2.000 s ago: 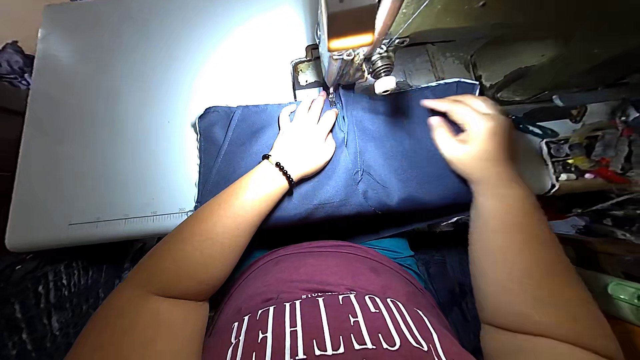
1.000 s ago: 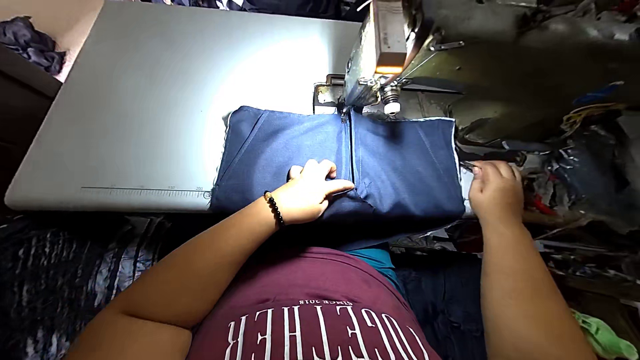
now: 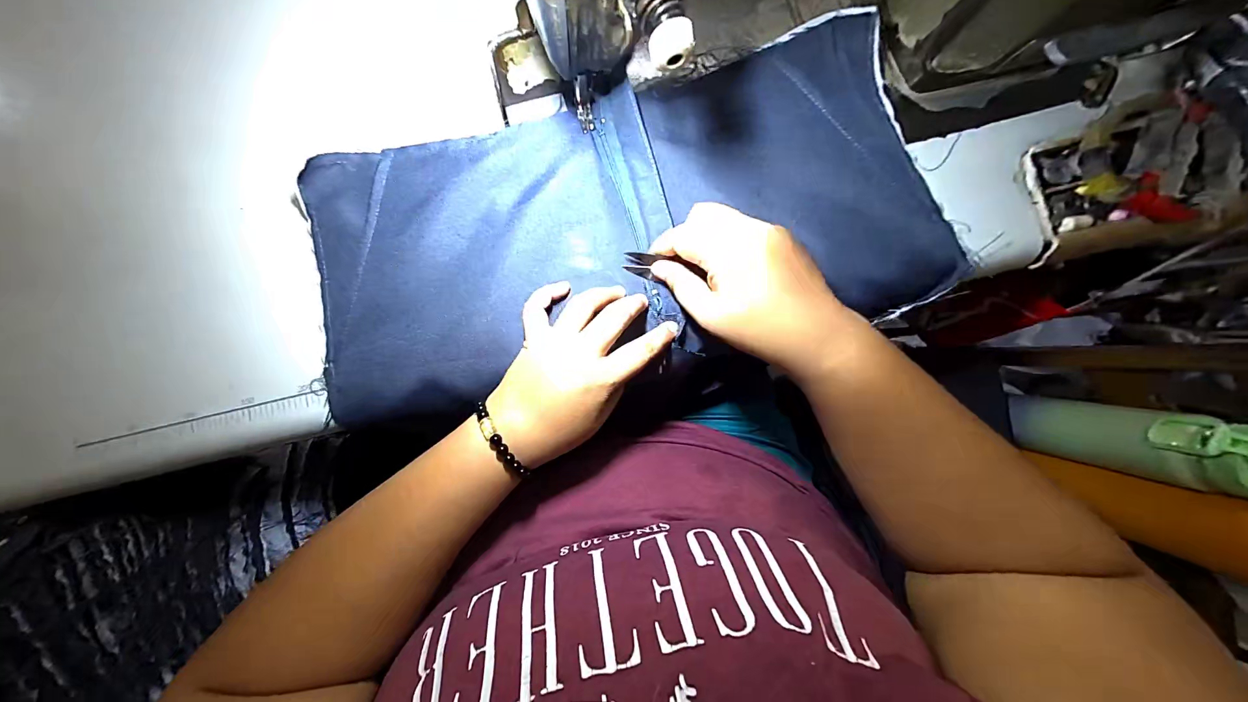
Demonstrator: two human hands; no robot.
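Observation:
Dark blue fabric [image 3: 458, 253] lies across the sewing machine bed, a stitched seam with a strip running down its middle. The top of that seam is at the presser foot [image 3: 585, 109]. My left hand [image 3: 575, 375], with a beaded bracelet at the wrist, rests on the fabric near the seam's lower end, fingers spread. In my right hand [image 3: 746, 278] is a pair of small thread snips [image 3: 642, 265], their two dark blade tips apart over the seam. My right palm hides the rest of the snips. Loose threads show by my left fingertips.
The sewing machine head [image 3: 585, 34] stands above the fabric's top edge. The pale machine bed [image 3: 146, 244] bears a printed ruler scale at its front left. At right are a compartment of scraps [image 3: 1121, 185] and a green plastic object [image 3: 1131, 439]. Dark striped cloth [image 3: 175, 575] hangs at lower left.
My right hand has come from the fabric's right edge to the middle seam, now with snips in it. My left hand remains near the seam, its fingers more spread. The view has shifted closer.

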